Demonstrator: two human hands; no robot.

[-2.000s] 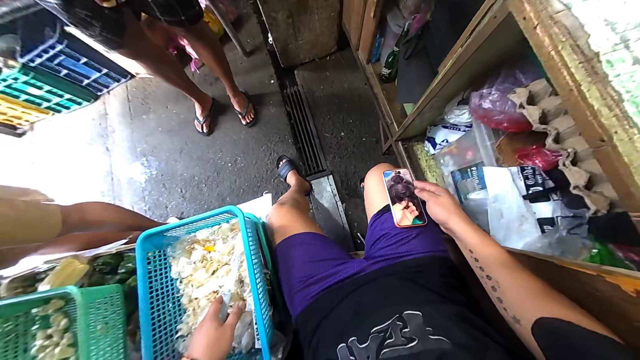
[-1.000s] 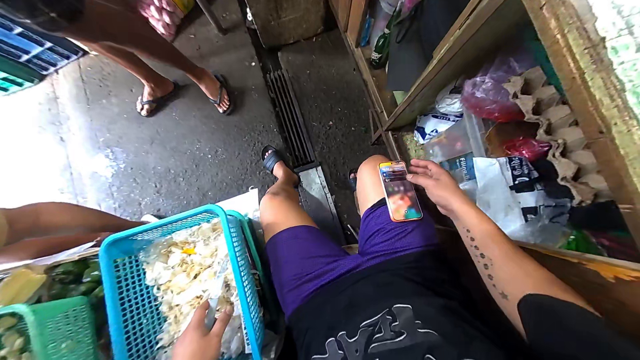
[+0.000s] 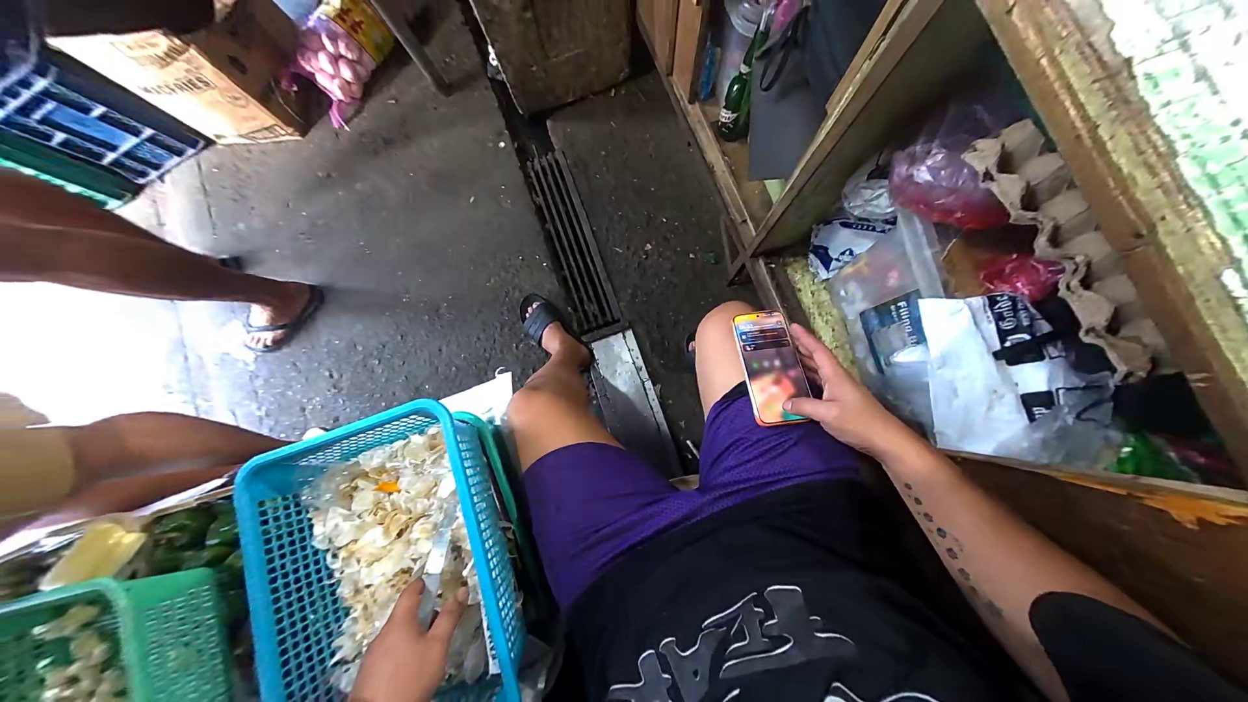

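Note:
My left hand (image 3: 414, 634) is inside a blue plastic basket (image 3: 255, 507), its fingers closed around a knife (image 3: 436, 564) whose blade points away from me. Under the blade lies a heap of pale garlic skins or peelings (image 3: 375, 526) in clear plastic, with one orange bit on top. My right hand (image 3: 829, 390) holds a smartphone (image 3: 770, 369) above my right knee, the thumb on the lower part of its lit screen. The phone rests near the purple shorts.
A green basket (image 3: 175, 624) with pale cloves stands at lower left. Right of me, a wooden shelf (image 3: 829, 146) holds plastic bags and egg trays (image 3: 1082, 234). A floor drain grate (image 3: 575, 239) runs ahead. Another person's legs, a cardboard box (image 3: 205, 78) and crates (image 3: 88, 117) are at left.
My right thumb has come onto the phone's screen, which shows a different picture than two seconds ago. The standing person's legs have moved left. My left hand remains in the basket.

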